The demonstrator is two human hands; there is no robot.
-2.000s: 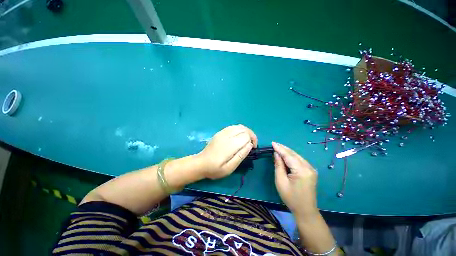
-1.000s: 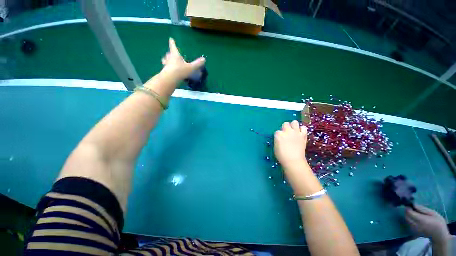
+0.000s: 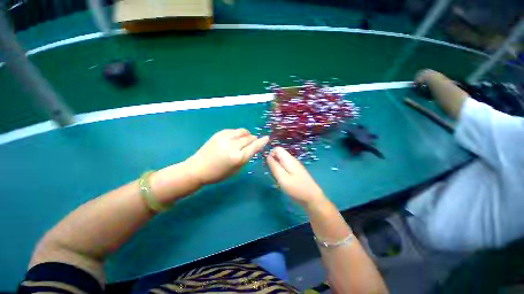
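A tangled pile of red wire leads (image 3: 313,115) with many whitish tips lies on the blue-green bench, partly over a small carton. My left hand (image 3: 230,152) is at the pile's near left edge, fingers pointing right. My right hand (image 3: 292,173) is just beside it, thumb and fingertips together. The fingertips of both hands nearly meet. Blur hides whether a lead is between them. A black unit (image 3: 360,141) with a narrow stem lies on the bench right of the pile.
Another black unit (image 3: 119,73) is on the green conveyor belt (image 3: 189,63) beyond the white rail. A large carton (image 3: 164,14) stands beyond it. At right another person (image 3: 488,149) reaches towards a dark heap (image 3: 500,97); a brown stick (image 3: 428,113) lies near.
My left hand has come back from the belt to beside my right hand. The black unit at right, earlier by the neighbour's hand, now lies on the bench. The view has shifted right.
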